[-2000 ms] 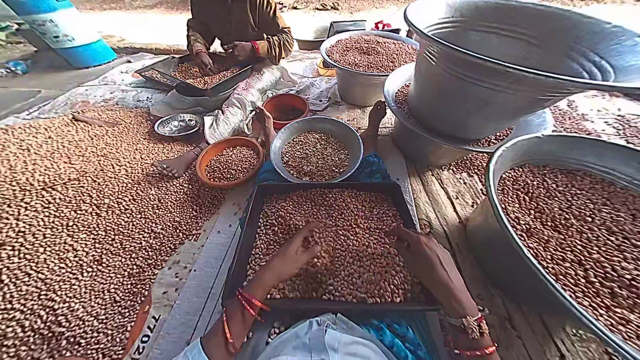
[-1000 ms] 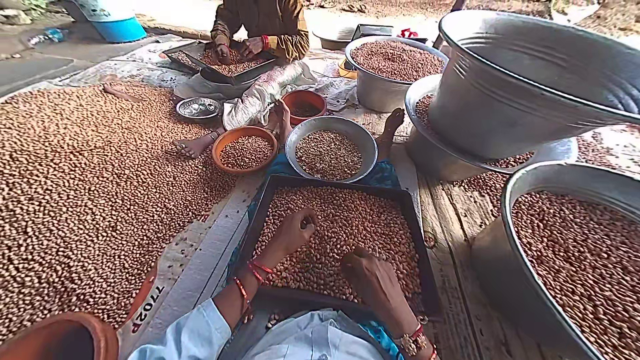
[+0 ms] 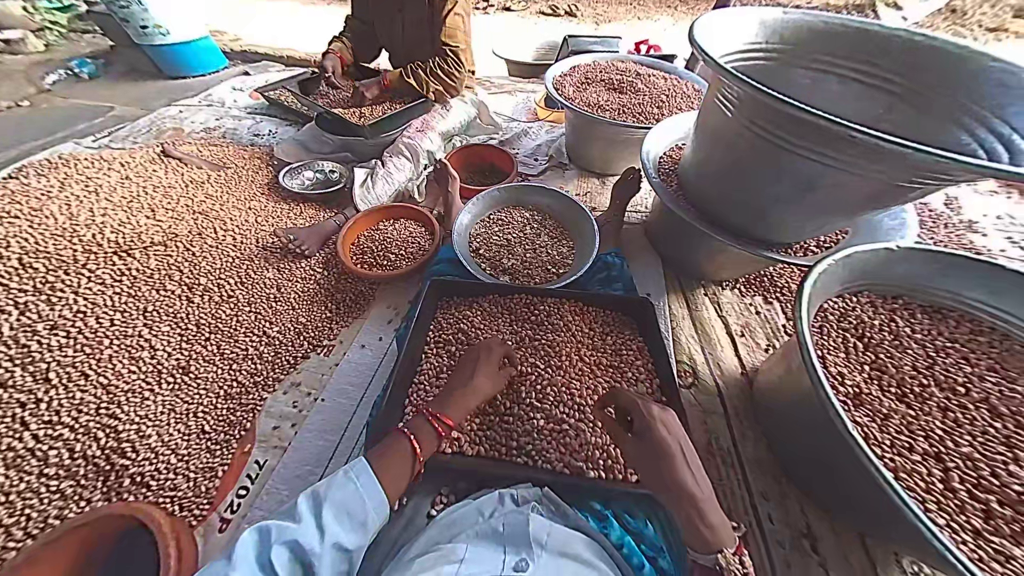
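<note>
A black rectangular tray (image 3: 658, 344) lies on my lap, spread with reddish-brown nuts or seeds (image 3: 560, 360). Over its left middle, my left hand (image 3: 480, 372) touches the nuts, fingers curled; whether it pinches one is unclear. My right hand (image 3: 644, 428) is bent over the tray's right side, thumb and forefinger close together; what may be between them is too small to tell. Just beyond the tray stands a round metal bowl (image 3: 588, 232) of paler pieces. An orange bowl (image 3: 346, 254) of nuts is to its left, and a red-orange bowl (image 3: 506, 164) with dark contents stands behind.
A large heap of nuts (image 3: 144, 304) covers the sheet at left, with an empty-looking clay-coloured pot (image 3: 172, 536) near me. Large metal basins (image 3: 800, 336) stand at right, one tilted (image 3: 768, 152) atop another. Across from me, a person's hands (image 3: 372, 90) work over another tray (image 3: 392, 120).
My right hand was nearer my left one a second ago and is now farther right over the tray. My left hand remains over the tray's left part. The view has shifted slightly.
</note>
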